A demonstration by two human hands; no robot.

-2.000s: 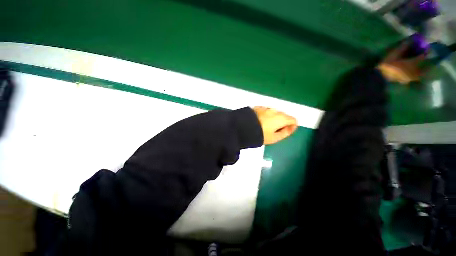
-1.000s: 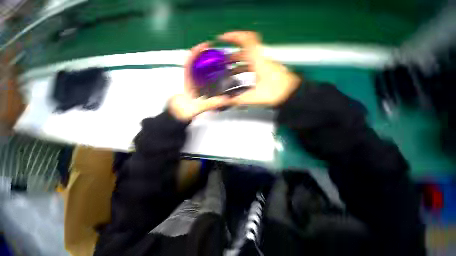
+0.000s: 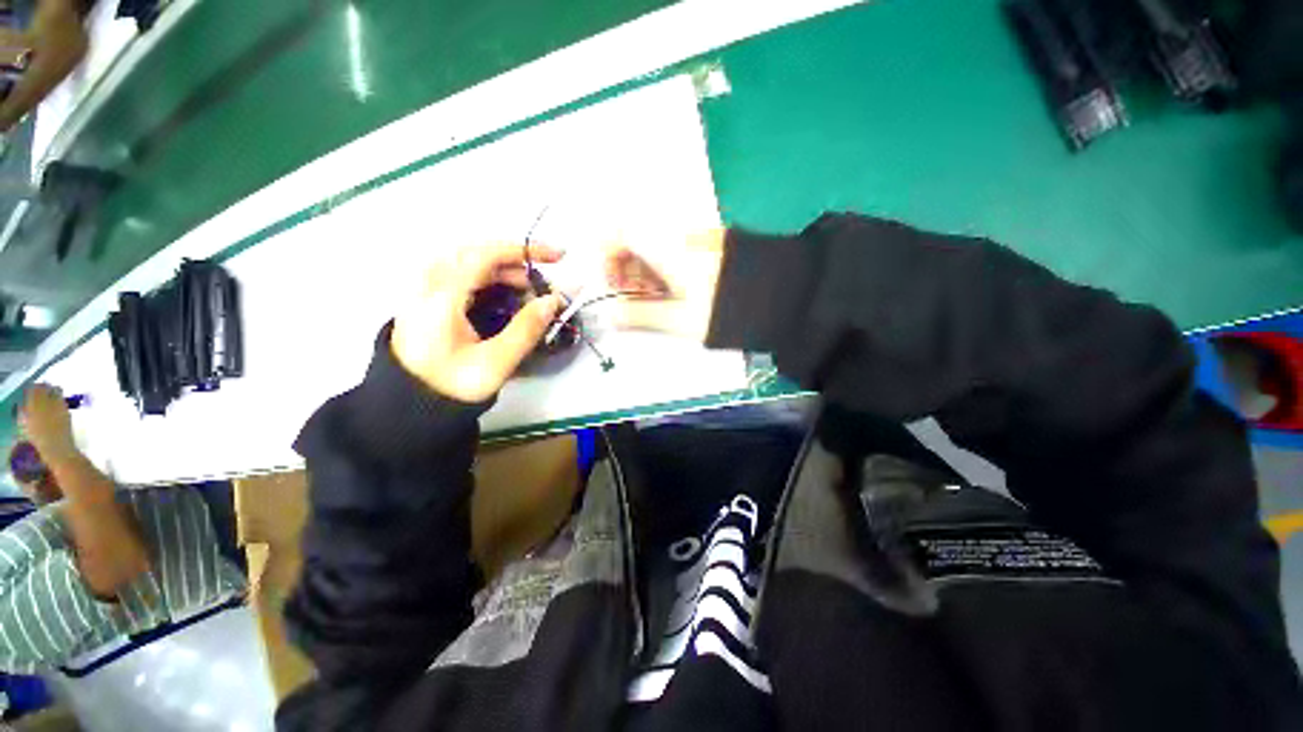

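Note:
My left hand [image 3: 465, 318] is closed around a dark dryer body [image 3: 496, 308] with a faint purple tint, held over the white work sheet [image 3: 629, 186]. Thin dark and light lead wires [image 3: 579, 303] stick out of it to the right and upward. One short wire ends in a small dark tip below. My right hand [image 3: 665, 286] is just right of the body, with its fingers at the light wires. The sheet's glare washes out its fingertips, and whether they pinch a wire is hard to see.
A pile of black handle shells [image 3: 179, 336] lies on the sheet at left. More black parts [image 3: 1082, 100] lie on the green bench at upper right. The green conveyor [image 3: 415, 72] runs beyond the white rail. Another person in a striped shirt [image 3: 129, 572] is at lower left. A cardboard box [image 3: 272, 543] stands below.
The body has come down from above the rail to low over the sheet, and its wires now show. My right hand has moved off the body to the wires. The view has turned.

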